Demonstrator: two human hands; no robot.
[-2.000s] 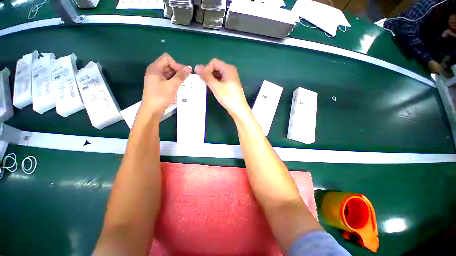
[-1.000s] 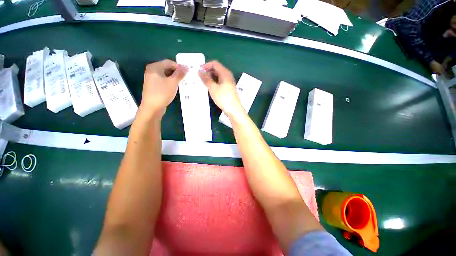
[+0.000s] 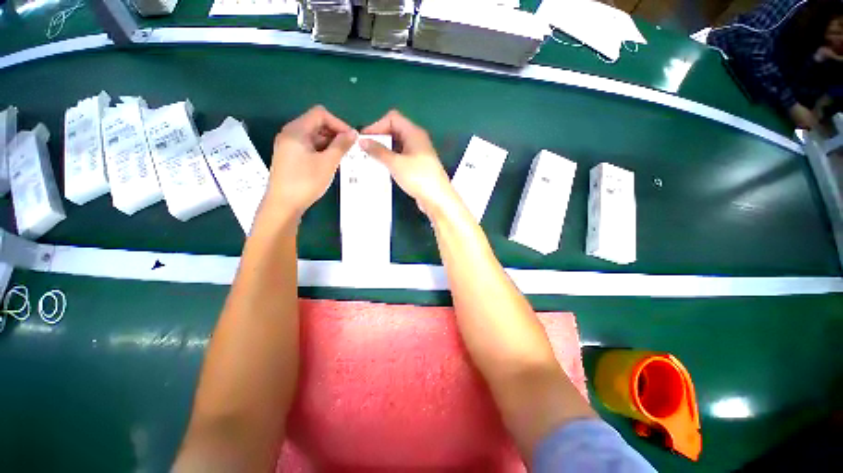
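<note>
A slim white carton lies in front of me on the green conveyor belt, its near end over the pale guide rail. My left hand pinches the carton's far end at its left corner. My right hand pinches the same end at its right side, thumb on the top. The fingertips of both hands nearly meet there, and they partly hide the end flap. The far end looks flat, with no tab sticking out.
Several white cartons with open flaps lie at left, and three more at right. A pink-red mat is under my forearms. An orange-yellow hollow object stands right of it. A person's sleeve shows at top right.
The long flap that stuck out beyond my fingers one second ago no longer shows. The cartons on both sides have shifted right along the belt.
</note>
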